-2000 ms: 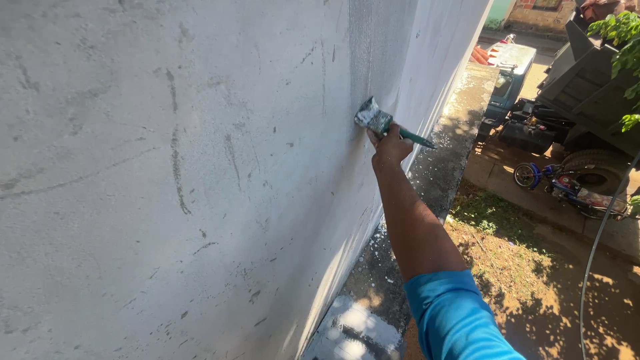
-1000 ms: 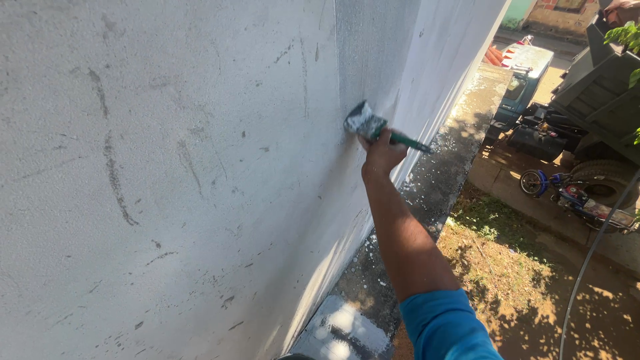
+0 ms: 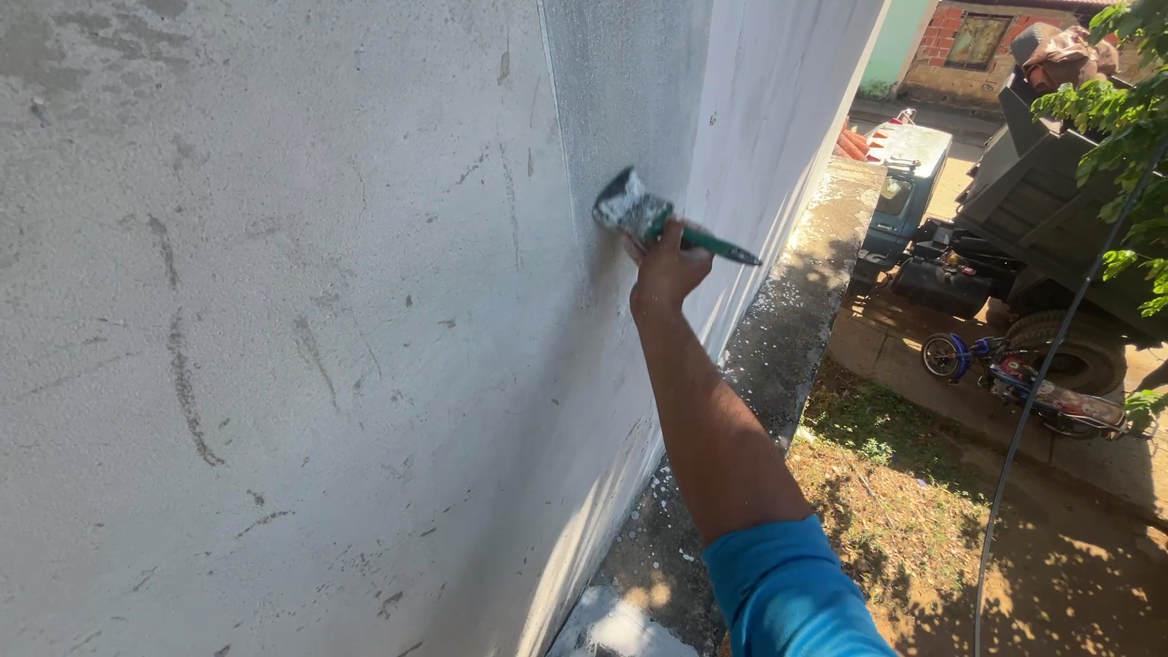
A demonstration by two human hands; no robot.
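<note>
My right hand (image 3: pixel 669 269) is closed round a paintbrush (image 3: pixel 634 208) with a green handle, gripping it near the ferrule. White paint coats the ferrule and part of the dark bristles, which point up and left against the wall. The plastered wall (image 3: pixel 365 274) is whitish with grey scuffs and scratches. Above the brush runs a darker grey, wet-looking vertical band (image 3: pixel 630 82), with a paler white strip to its right. A blue sleeve covers my upper right arm. My left hand is out of view.
A narrow concrete ledge (image 3: pixel 776 338) with paint spatters runs along the wall's foot. Far below are a dump truck (image 3: pixel 1049 210), a motorcycle (image 3: pixel 1031 383) and dry grass. A dark cable (image 3: pixel 1013 438) hangs at the right, near leafy branches (image 3: pixel 1141 137).
My right hand keeps its hold on the paintbrush at the edge of the grey band. The brush sits slightly lower relative to the wall marks than two seconds ago.
</note>
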